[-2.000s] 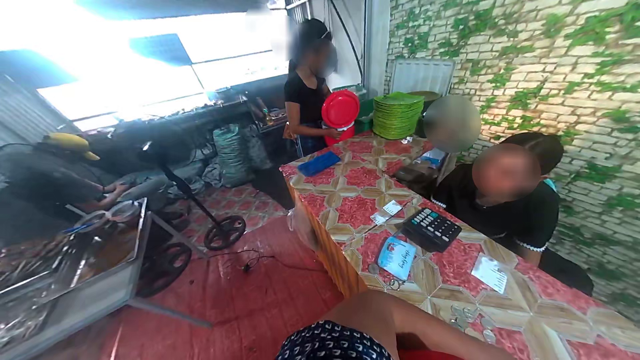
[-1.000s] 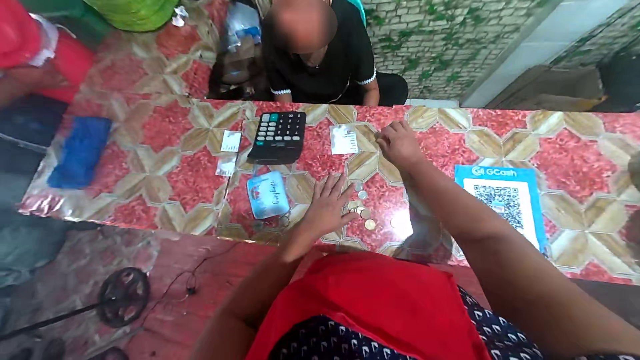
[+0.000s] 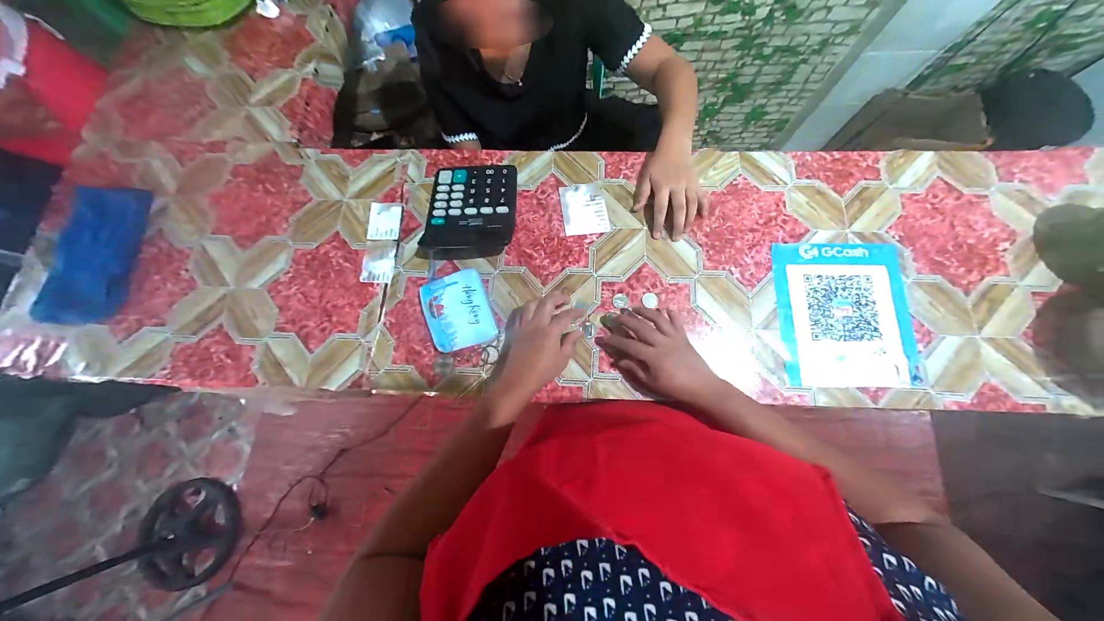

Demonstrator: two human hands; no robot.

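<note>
My left hand [image 3: 536, 343] lies palm down on the patterned tabletop, fingers apart, just right of a light blue printed pouch [image 3: 458, 310]. Beside it my right hand [image 3: 649, 348] rests palm down with spread fingers over coins; whether coins sit under the palm is hidden. Several coins [image 3: 649, 300] lie around my fingertips and between the hands. Beyond the pouch stands a black desk calculator [image 3: 470, 207]. A printed paper slip [image 3: 585, 210] lies to its right, and two small slips [image 3: 384, 222] lie to its left.
Across the table sits a person in a black top, with one hand [image 3: 669, 194] on the tabletop [image 3: 949, 198]. A blue payment-code sign [image 3: 783, 319] lies at the right. A blue cloth [image 3: 93, 254] is at the left, and a green stack [image 3: 177, 9] at the top left.
My right hand has moved from the table's far edge back to the coins, close to my left hand. The other person's hand has come onto the table. The view has swung right since the first frame.
</note>
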